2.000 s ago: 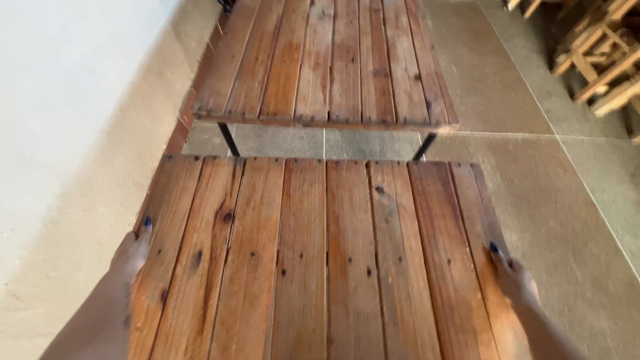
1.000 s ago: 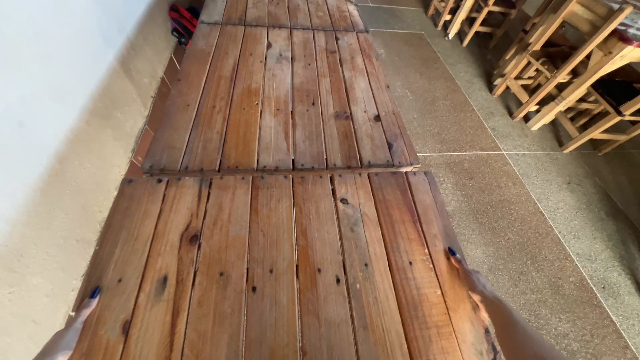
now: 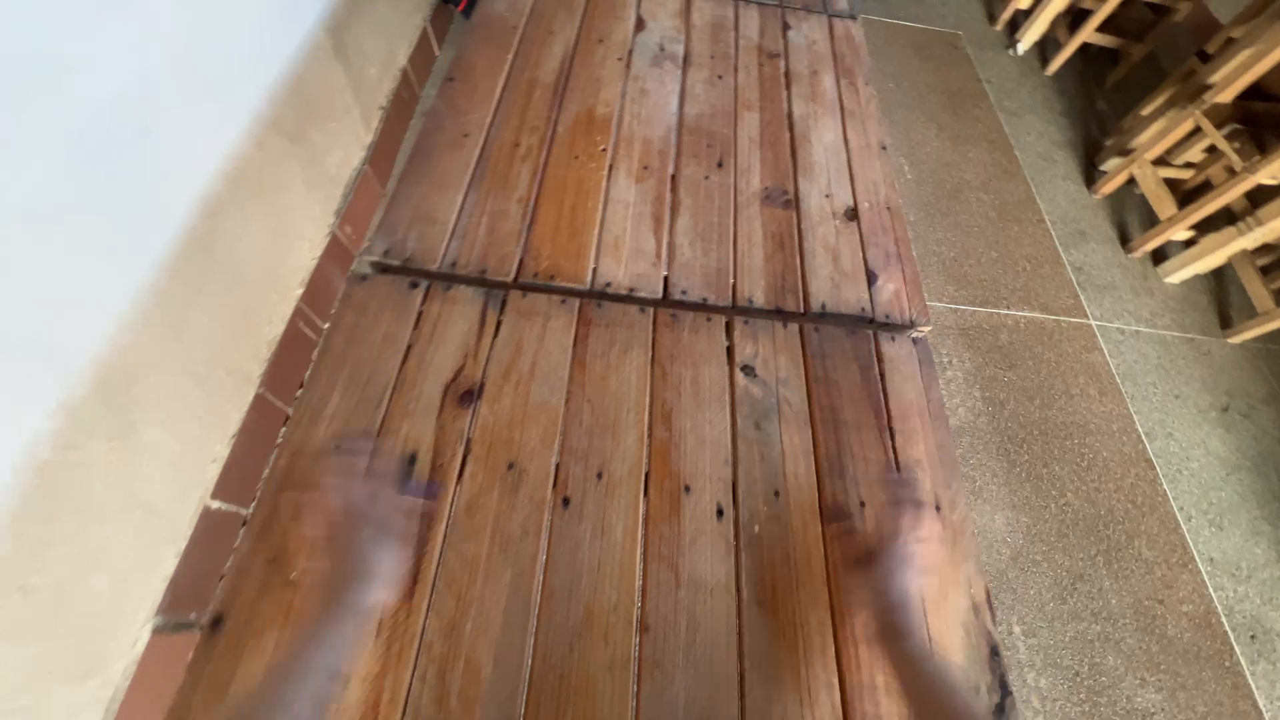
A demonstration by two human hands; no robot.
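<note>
A slatted wooden table (image 3: 600, 500) fills the near part of the head view, its planks dotted with nail heads and knots. Against its far edge lies the end of a second slatted wooden table (image 3: 640, 150), which looks slightly higher at the seam. My left hand (image 3: 375, 520) is blurred over the left planks of the near table. Over the right planks is my right hand (image 3: 885, 530), blurred too. No object shows in either hand; whether they touch the wood, and how the fingers are set, is not clear.
A pale wall (image 3: 150, 250) runs along the left, with a strip of reddish tiles (image 3: 250, 450) at its foot. To the right is a speckled floor (image 3: 1060, 480) with light dividing lines. Wooden chairs or stools (image 3: 1200, 170) stand at the upper right.
The gap between the two tables has closed. My hands have left the near table's side edges and moved inward over its top.
</note>
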